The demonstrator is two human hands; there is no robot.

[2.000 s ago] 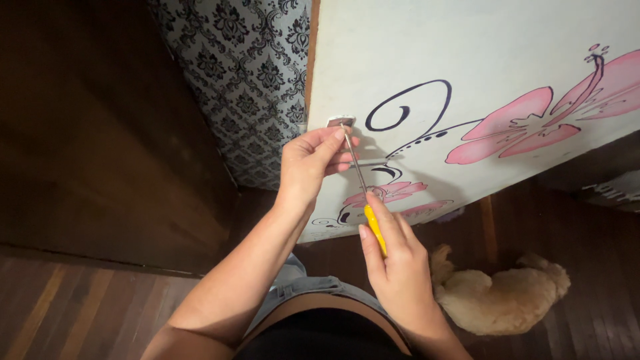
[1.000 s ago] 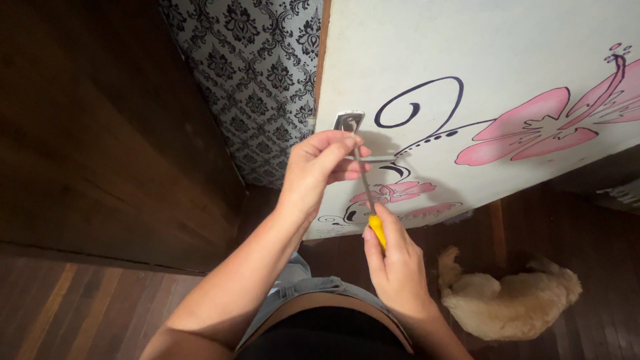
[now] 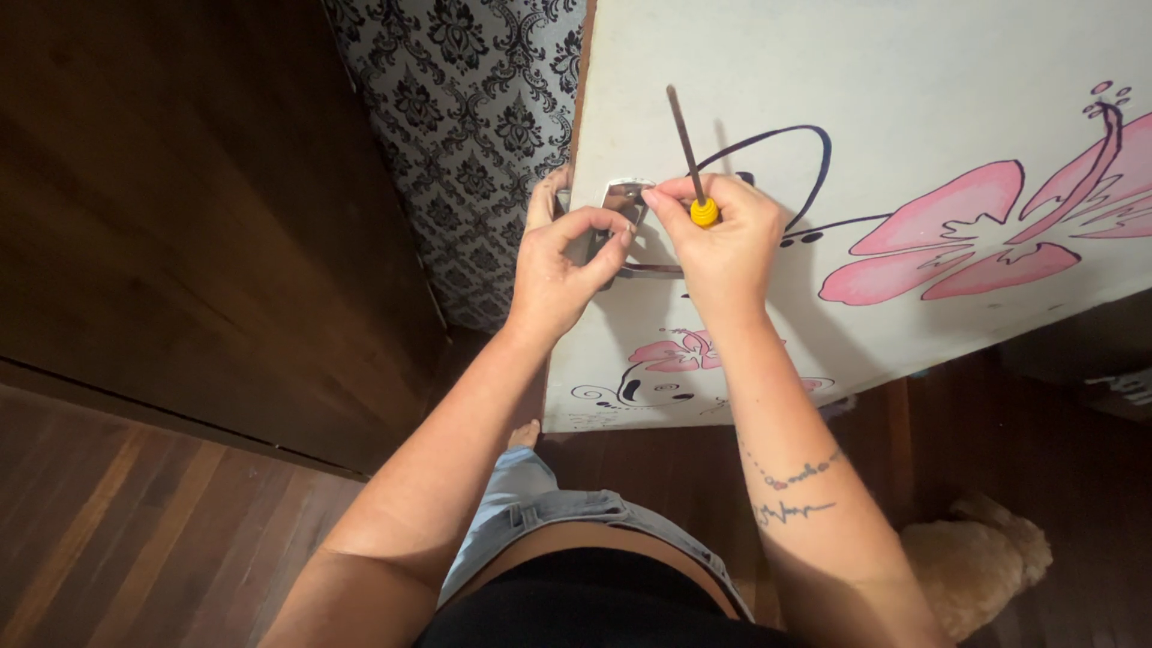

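My right hand (image 3: 724, 238) holds a screwdriver (image 3: 687, 144) with a yellow handle, its shaft pointing up and away from the door plate. The thumb and forefinger of that hand meet at the plate's upper right edge. My left hand (image 3: 571, 256) is at the metal door plate (image 3: 628, 196), with its thumb and forefinger close together in front of it and other fingers around the door's edge. Whether the left fingers pinch something small cannot be told. A metal door lever (image 3: 655, 270) sticks out to the right below the plate. The white door (image 3: 864, 54) bears painted pink flowers.
A dark wooden panel (image 3: 198, 225) stands at the left, with black-and-grey patterned wallpaper (image 3: 450, 117) behind the door's edge. A light-coated dog (image 3: 972, 567) lies on the dark wooden floor (image 3: 666, 477) at the lower right. A bare foot (image 3: 525, 435) shows below the door.
The screwdriver's tip has left the spot by my left fingers and now points upward. My right hand has moved up to the plate. My left fingers now reach around the door's edge.
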